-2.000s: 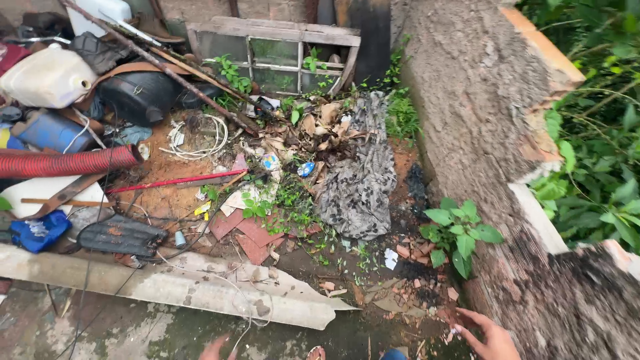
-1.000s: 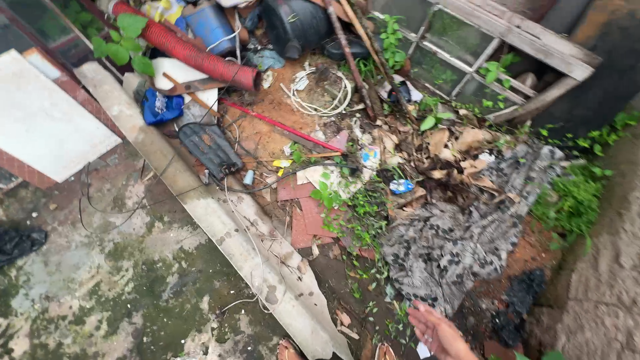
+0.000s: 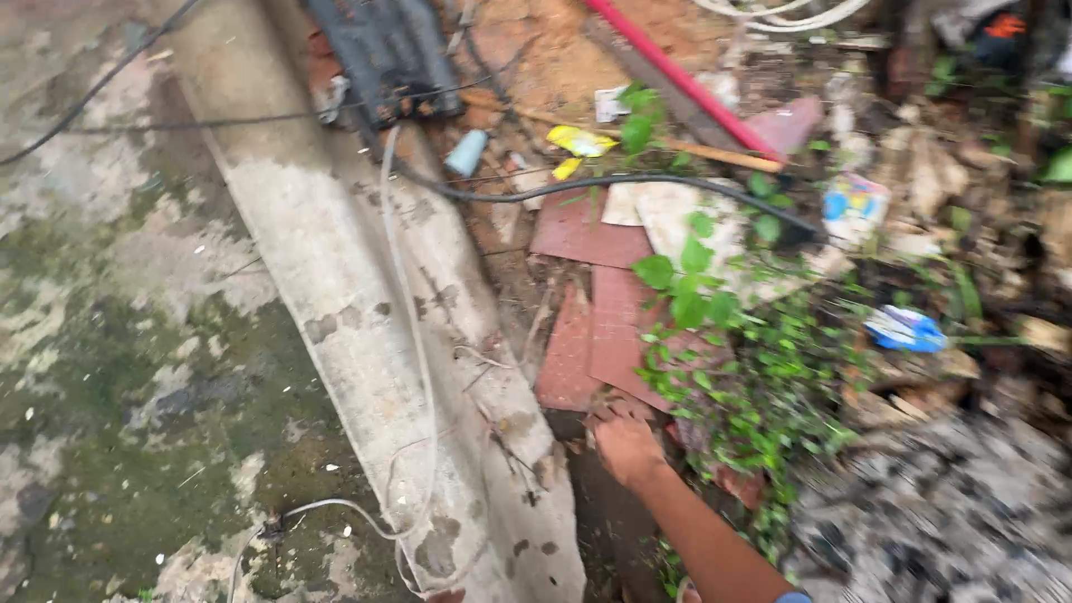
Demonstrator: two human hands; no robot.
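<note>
My right hand (image 3: 624,440) reaches in from the bottom right, its fingers at the lower edge of the broken reddish tiles (image 3: 615,327). The fingertips are blurred, so I cannot tell whether they grip anything. A long, pale corrugated sheet (image 3: 327,276) lies just left of the hand, with a thin white cable (image 3: 410,310) looping over it. Small green plants (image 3: 754,394) grow to the right of the tiles. My left hand is out of view.
A red pole (image 3: 687,79), a wooden stick (image 3: 720,155) and a black cable (image 3: 536,191) cross the litter above the tiles. Grey patterned cloth (image 3: 930,519) lies at the lower right. Mossy concrete (image 3: 193,402) spreads on the left. A blue wrapper (image 3: 906,328) lies among dry leaves.
My right hand has come down to the edge of the reddish tiles; a second ago it was near the grey cloth. The view has moved closer to the ground.
</note>
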